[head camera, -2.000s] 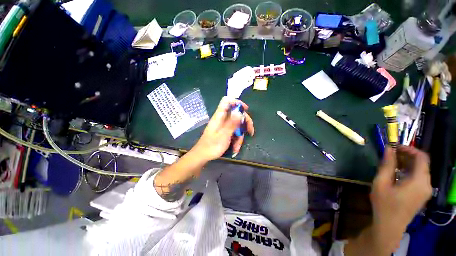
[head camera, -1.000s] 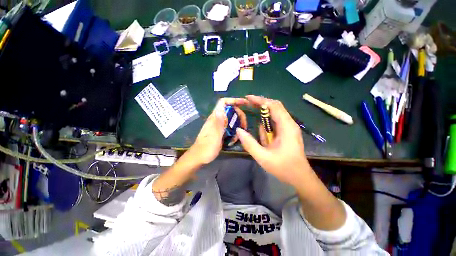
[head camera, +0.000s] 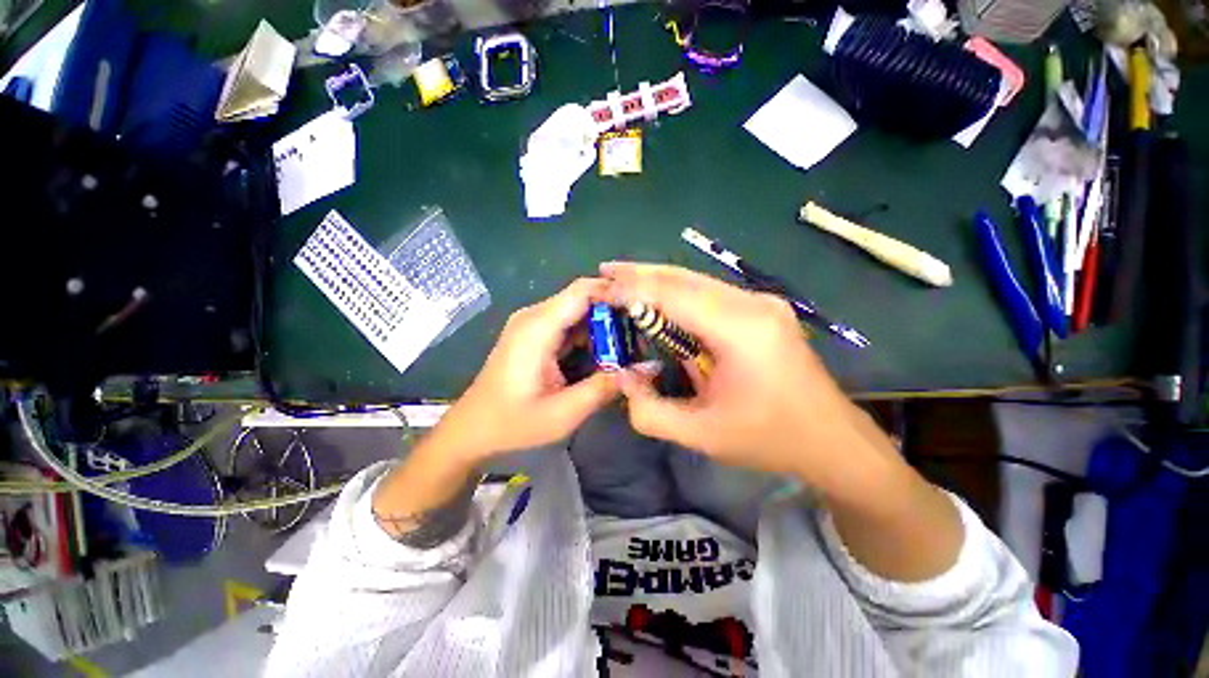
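Observation:
My left hand (head camera: 528, 378) grips a small blue-edged watch body (head camera: 609, 337) between thumb and fingers, just above the front edge of the green mat. My right hand (head camera: 729, 371) holds a screwdriver (head camera: 667, 331) with a yellow handle and black bands, close beside the watch body. The fingertips of both hands meet around the body. The screwdriver's shaft and tip are hidden by the fingers, so I cannot tell whether the tip touches the body.
Tweezers (head camera: 776, 289) and a cream rod (head camera: 878, 246) lie right of my hands. A white sticker sheet (head camera: 373, 291) lies left. Blue-handled pliers (head camera: 1012, 285) and pens are at the right. Watch frames (head camera: 505, 66), a yellow square (head camera: 621, 152) and white paper (head camera: 800, 122) lie further back.
My right hand has come from the tools at the right with the screwdriver to my left hand. Since one second ago, both hands have closed tighter around the watch body. The view has shifted.

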